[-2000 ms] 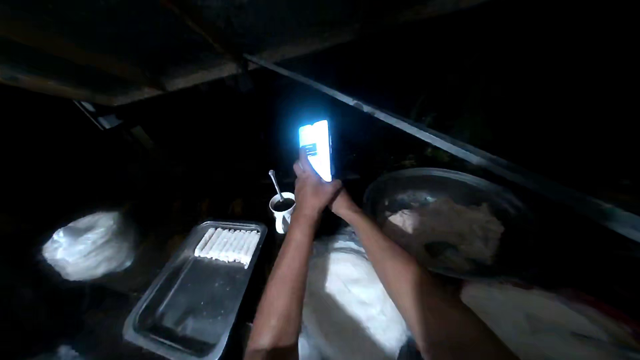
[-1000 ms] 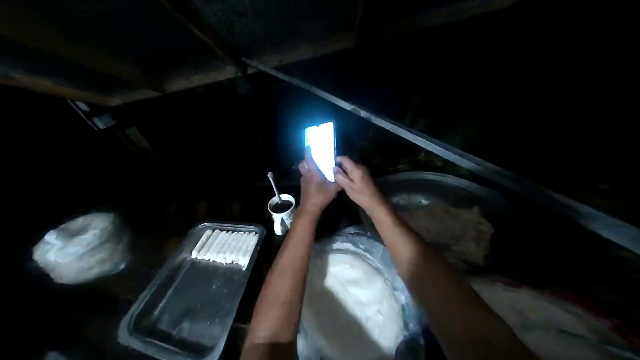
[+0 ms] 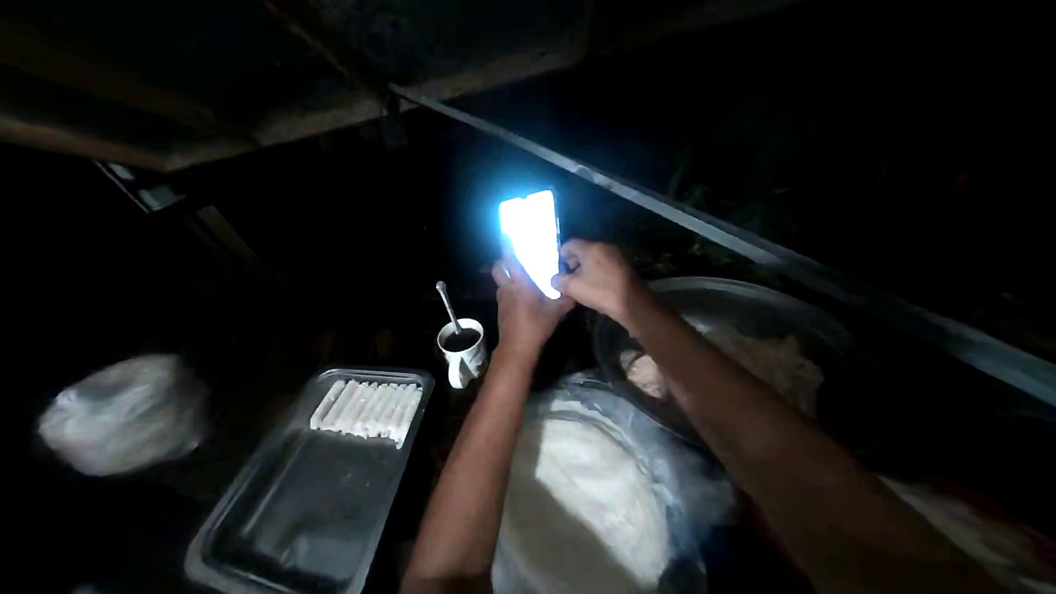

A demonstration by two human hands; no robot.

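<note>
A smartphone (image 3: 532,239) with a glaring bright screen is held upright in the middle of the view. My left hand (image 3: 528,309) grips its lower part from below. The fingers of my right hand (image 3: 596,276) touch its lower right edge. Below and left of the phone is a white mug (image 3: 463,363) with dark liquid and a metal spoon (image 3: 448,305) standing in it. Under my forearms lies a white, doughy or floury mass (image 3: 606,487) in a container lined with clear plastic.
At left, a rectangular tray (image 3: 297,511) holds a row of white rolled sticks (image 3: 367,408). A plastic-wrapped bundle (image 3: 124,414) lies farther left. Behind my right forearm is a wide round basin (image 3: 742,289) with a pale brown mixture. A long bar (image 3: 660,206) crosses the dark background.
My right hand has come from beside my left wrist to the phone's right edge. More of the lined container showed from one second ago on.
</note>
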